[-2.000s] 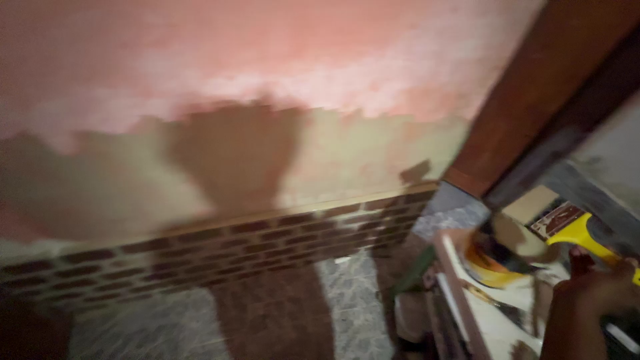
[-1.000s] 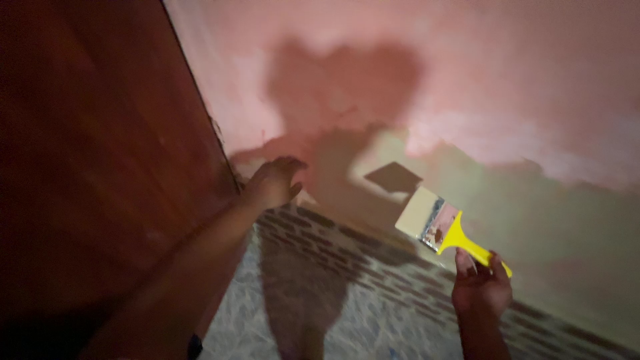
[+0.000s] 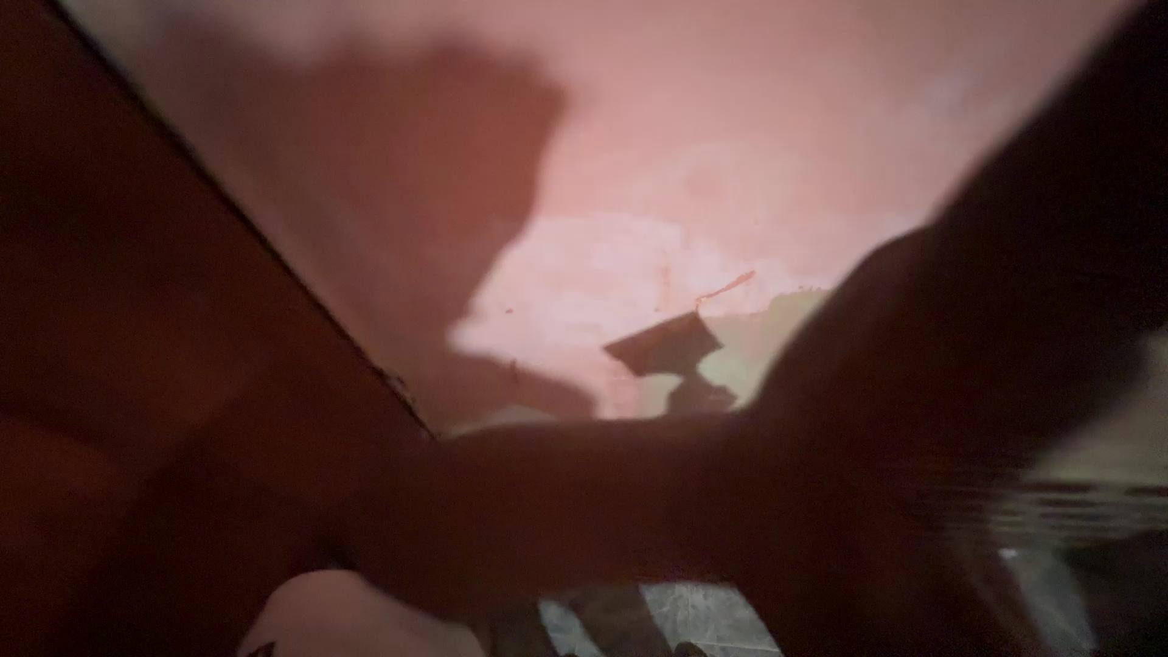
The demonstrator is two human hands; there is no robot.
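A dark, blurred bare arm (image 3: 584, 511) bends across the lower half and right side of the view, close to the camera. Neither my left hand nor my right hand can be made out, and the paintbrush itself does not show. A brush-shaped shadow (image 3: 666, 345) falls on the pink wall (image 3: 803, 119), beside the edge of a pale green painted area (image 3: 744, 351). Thin reddish marks show on the wall just above this shadow. A large rounded shadow darkens the wall at the upper left.
A dark reddish-brown wooden panel (image 3: 137, 301) meets the wall along a slanting edge on the left. Brick-patterned trim (image 3: 1086, 502) runs low at the right. Grey patterned floor (image 3: 707, 620) shows below the arm, near a pale rounded surface (image 3: 356, 620) that is unclear.
One second ago my right hand held the yellow-handled brush by the wall and my left hand was near the panel; both are now out of sight. An arm now blocks much of the view.
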